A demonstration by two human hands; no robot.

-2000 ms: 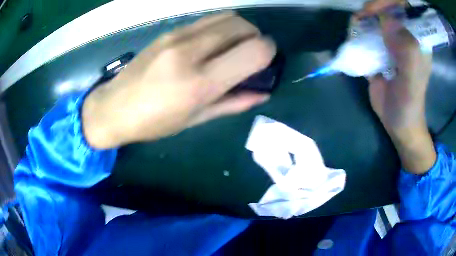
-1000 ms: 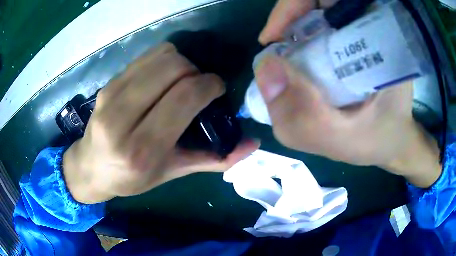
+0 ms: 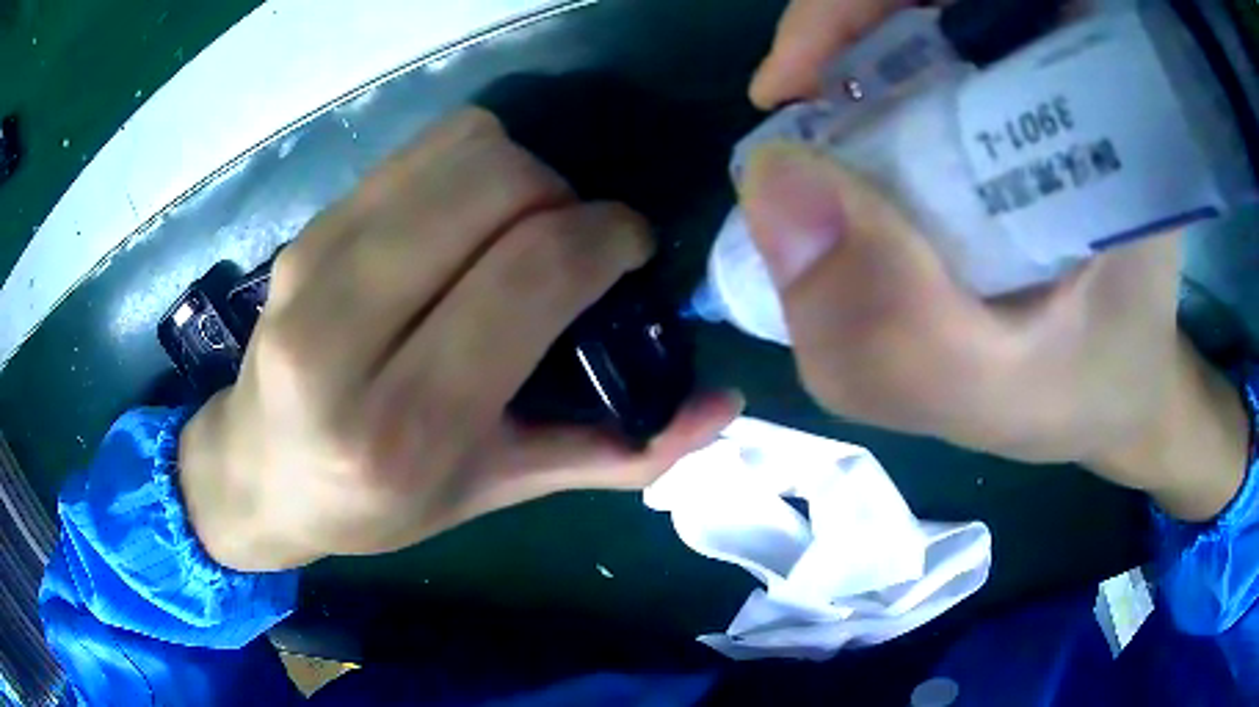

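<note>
My left hand [image 3: 394,352] holds a glossy black unit [image 3: 638,362] between fingers and thumb, its end facing right, with a small metal dot on it. My right hand [image 3: 953,318] holds the white glue syringe [image 3: 967,152], labelled 3901-L, pointing down-left. Its blue needle hub [image 3: 704,303] is close beside the unit's end. I cannot tell whether the tip touches it. The black end of the switch cable [image 3: 1005,25] shows on the syringe. The rest of the unit is hidden by my left hand.
Crumpled white wiping paper [image 3: 842,546] lies on the dark green mat [image 3: 456,608] below my hands. More black units [image 3: 210,325] lie behind my left wrist. The worktop's pale curved edge [image 3: 180,159] borders the green conveyor belt [image 3: 97,83] at upper left.
Since two seconds ago, my right hand has brought the syringe down-left to the unit, and my left hand has moved down-left with it. Over the last second both have shifted slightly right in the picture.
</note>
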